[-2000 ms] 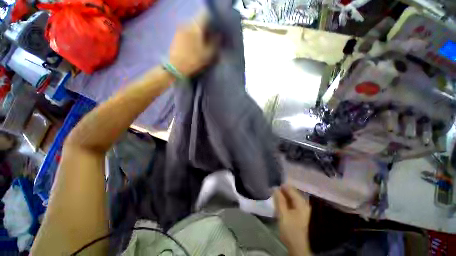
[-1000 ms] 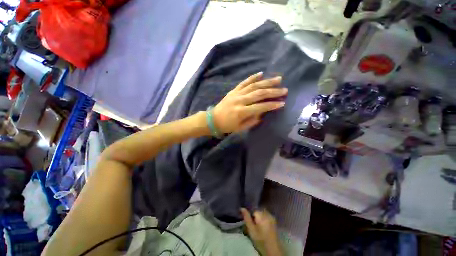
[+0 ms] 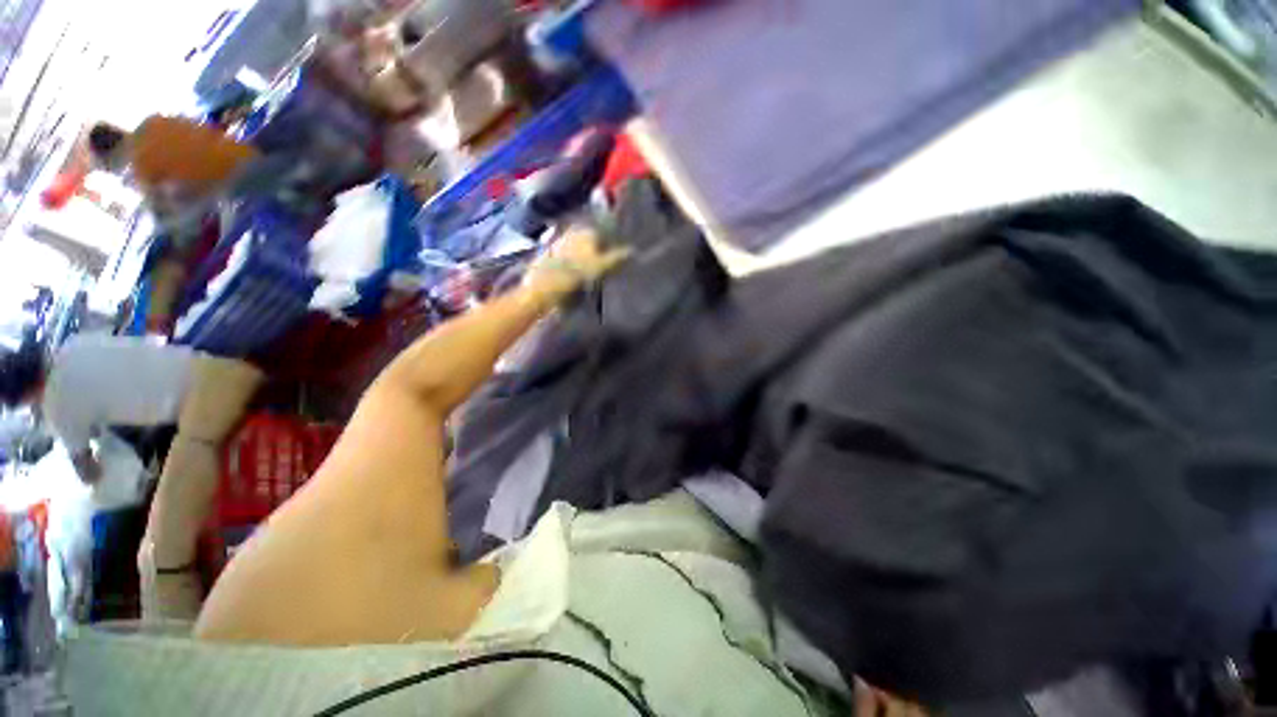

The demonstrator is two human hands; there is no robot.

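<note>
The dark grey garment panel [image 3: 980, 406] lies draped over my lap and the white table, filling the right side. More dark cloth [image 3: 651, 280] hangs between the table and the crate. My left hand [image 3: 574, 266] reaches out at the left edge of this cloth, blurred; whether its fingers grip anything is unclear. Of my right hand [image 3: 885, 700] only a small part shows at the bottom edge, under the dark panel; its fingers are hidden.
A grey-purple cloth [image 3: 826, 98] covers the side table beside the white tabletop [image 3: 1078, 154]. A blue crate [image 3: 525, 147] with mixed pieces stands beyond my left hand. Farther left are a red crate [image 3: 280, 462], a blue basket [image 3: 252, 287] and another person [image 3: 196, 406].
The view has swung left, taking the sewing machine out of frame. My left hand has moved off the panel on the table to the cloth near the blue crate. My right hand is now mostly hidden.
</note>
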